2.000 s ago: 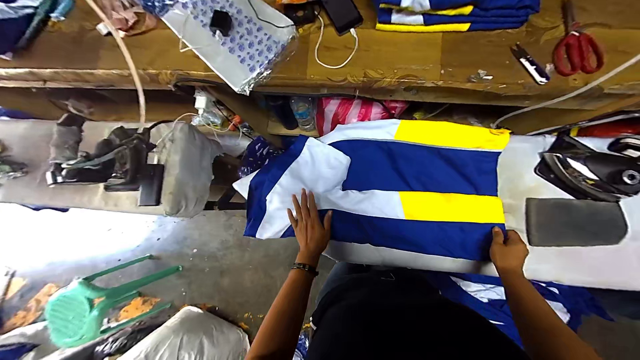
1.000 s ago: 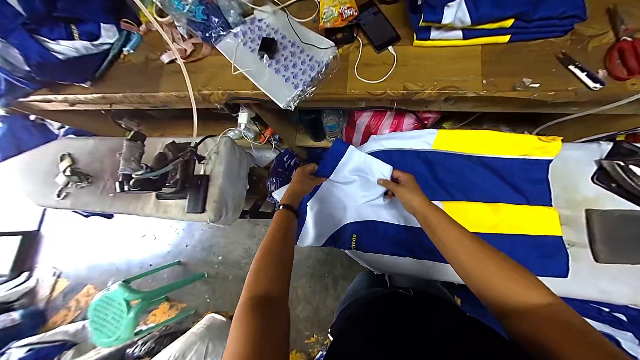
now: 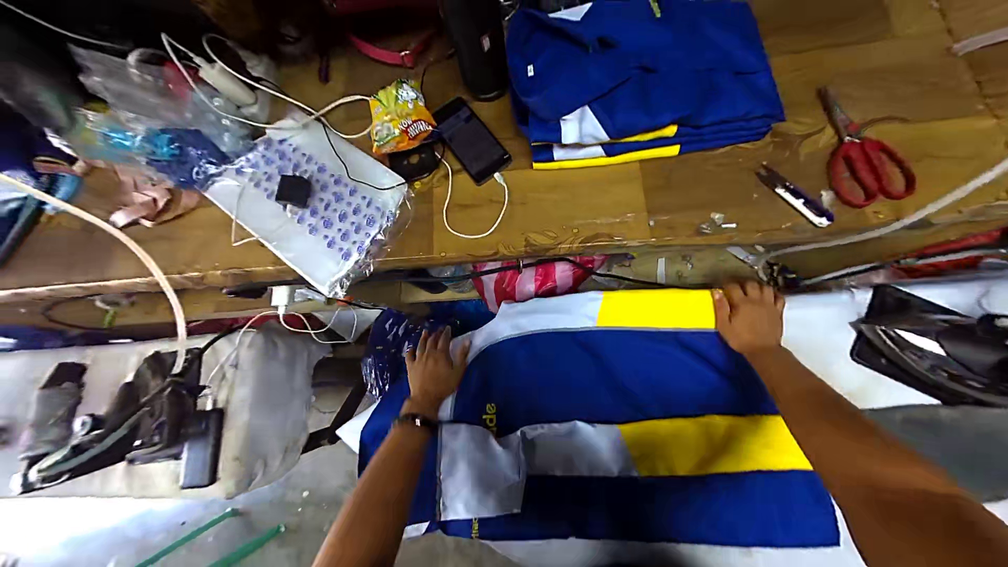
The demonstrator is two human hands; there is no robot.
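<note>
A blue, white and yellow garment (image 3: pixel 598 370) lies spread on a white padded board in front of me. My left hand (image 3: pixel 435 366) rests on its upper left part, near the white strip, fingers pointing away from me. At the far right corner, beside the end of the yellow strip, my right hand (image 3: pixel 750 315) touches the garment's edge. Whether the fingers of either hand pinch the fabric cannot be told. A folded white and grey section lies across the garment's left part. To the right, partly cut off by the frame, stands a black clothes iron (image 3: pixel 933 346).
On the wooden table (image 3: pixel 583 209) lie folded blue garments (image 3: pixel 646 79), red-handled scissors (image 3: pixel 870 169), a small cutter (image 3: pixel 795 195), a phone (image 3: pixel 472 140) and a plastic-wrapped sheet (image 3: pixel 315 201). A cable (image 3: pixel 130 244) hangs over the left board, which bears dark equipment (image 3: pixel 134 417).
Both hands have moved away from the white section they held a second ago. The left is farther up the garment, the right at its far right corner. The garment's left part lies flatter.
</note>
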